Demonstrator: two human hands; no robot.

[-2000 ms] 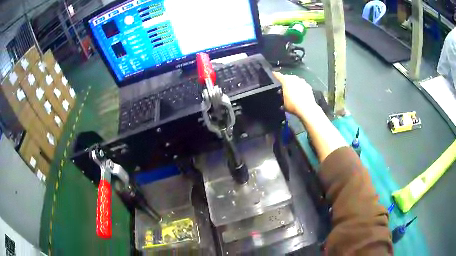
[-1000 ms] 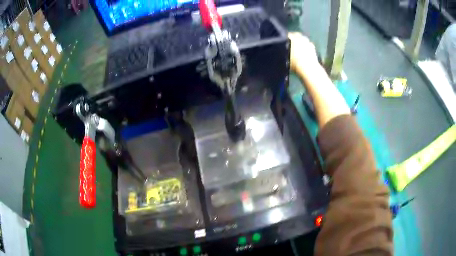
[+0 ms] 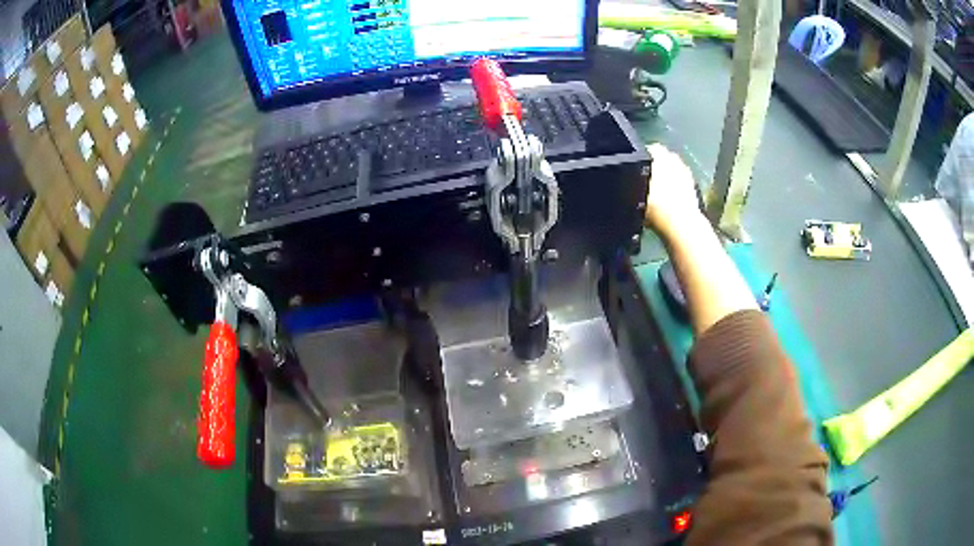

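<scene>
The black test fixture (image 3: 433, 240) stands in front of me with two nests. In the left nest a yellow circuit board (image 3: 342, 453) lies under a clear plate, and the left toggle clamp's red grip (image 3: 218, 395) points down. The right toggle clamp's red grip (image 3: 496, 94) points up; its black post meets the right clear pressure plate (image 3: 534, 384), raised over a nest with no board visible. My right hand (image 3: 671, 187) is at the fixture's back right corner; its fingers are partly hidden behind the black panel. My left hand is out of the picture.
A keyboard (image 3: 427, 144) and lit monitor (image 3: 417, 37) stand behind the fixture. At right are a teal mat (image 3: 785, 368), a dark mouse (image 3: 675, 286), small screwdrivers (image 3: 768, 292), a lime-green sleeve (image 3: 897, 397) and another board (image 3: 836, 240). A person's sleeve (image 3: 958, 160) shows at far right.
The camera view has shifted down and back up. My right hand stays by the fixture's back right corner. Both clamps and the yellow board keep their positions.
</scene>
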